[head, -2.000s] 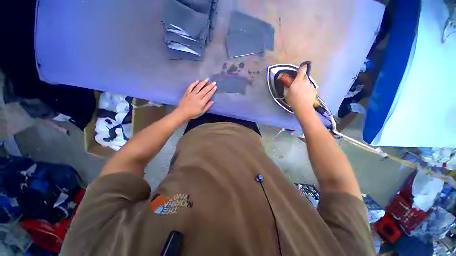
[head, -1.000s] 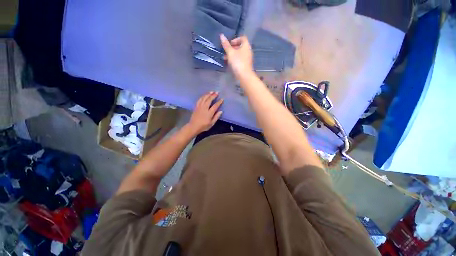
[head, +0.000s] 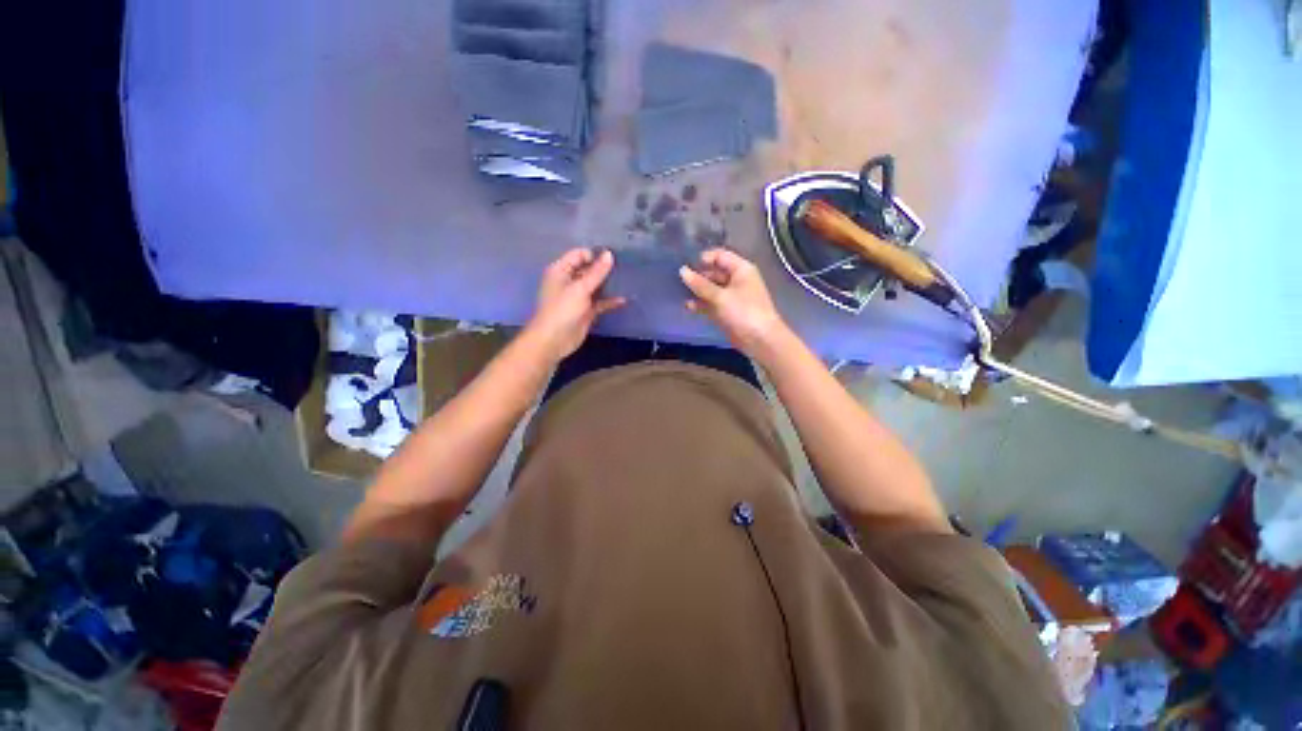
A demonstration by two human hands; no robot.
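Observation:
A small dark grey fabric piece (head: 651, 276) lies or hangs at the near table edge between my hands; its outline is blurred. My left hand (head: 576, 297) pinches its left end and my right hand (head: 731, 294) pinches its right end. The steam iron (head: 853, 240) rests to the right of my right hand, wooden handle up, with nobody holding it. The left stack of grey pieces (head: 526, 86), with white slivers showing, lies ahead and to the left. The shorter right stack (head: 703, 109) lies straight ahead.
The lilac pressing table cover (head: 286, 157) has dark spots (head: 671, 214) just beyond my hands. A whitish hose (head: 1064, 394) runs right from the iron. A cardboard box (head: 446, 374) with white scraps stands below left. A blue-edged white surface (head: 1228, 214) is at right. Cloth heaps lie on the floor.
My right hand first held the iron, then was over the left stack with the iron released. Now it is back at the near edge, and both hands pinch a grey piece.

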